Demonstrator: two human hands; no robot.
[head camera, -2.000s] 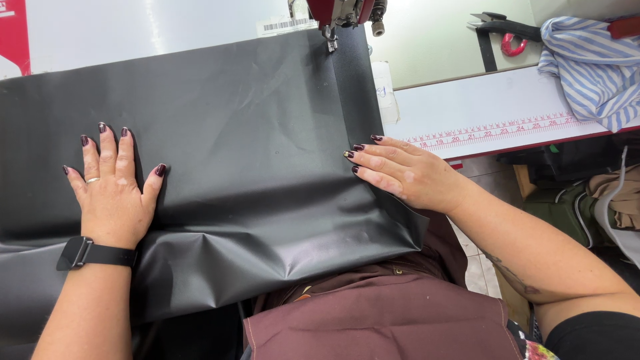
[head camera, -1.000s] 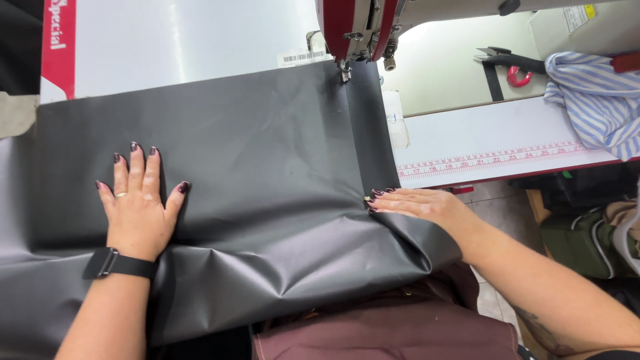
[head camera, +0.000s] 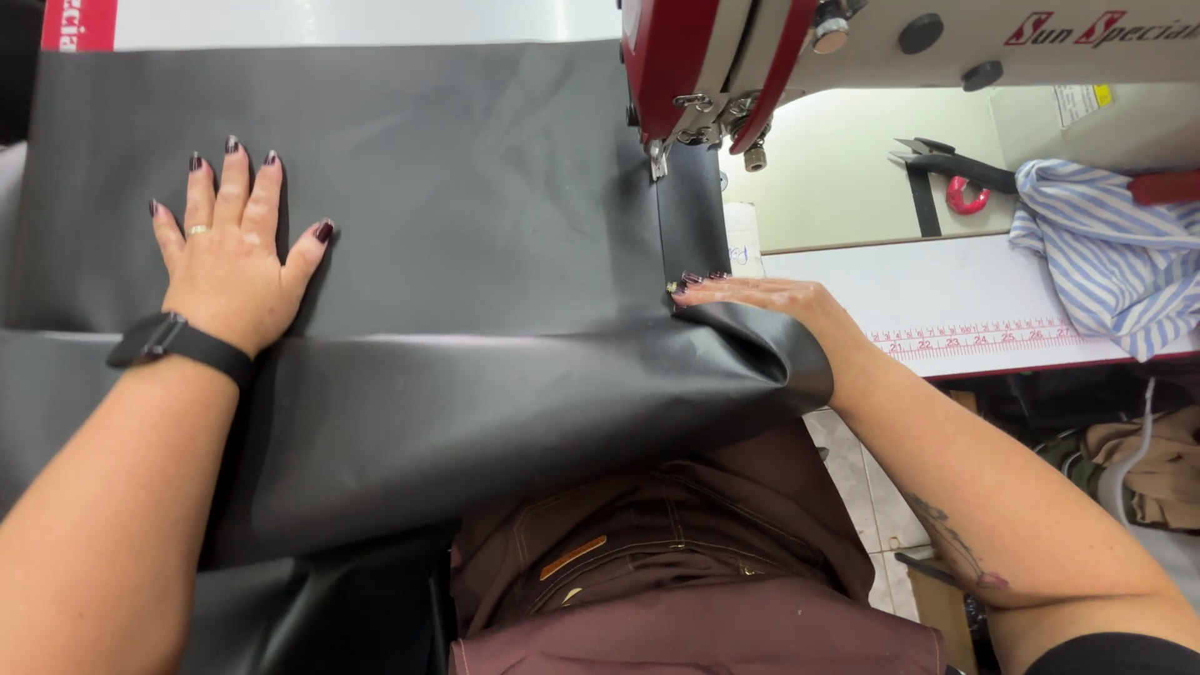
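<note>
A large sheet of smooth black material (head camera: 450, 206) lies over the sewing table and drapes down in folds at the near side. My left hand (head camera: 230, 244) rests flat on it at the left, fingers spread, palm down. At the right, my right hand (head camera: 759, 295) lies on the sheet's folded edge strip with its fingers together and extended; the material bulges up beside the palm. Just beyond that hand, the presser foot (head camera: 658, 161) of a red and white sewing machine (head camera: 694, 66) stands at the strip's seam line. Neither hand is closed around anything.
Behind the machine's needle area lie thread snips (head camera: 956, 164), a red ring-shaped item (head camera: 966, 195) and a blue-striped cloth (head camera: 1078, 244). A printed ruler scale (head camera: 980, 339) runs along the table's near edge. Folded fabrics (head camera: 1144, 459) sit lower right.
The sheet has moved away from me under the machine, and its near part now folds over in a broad band. My right hand has turned more side-on. The view has shifted.
</note>
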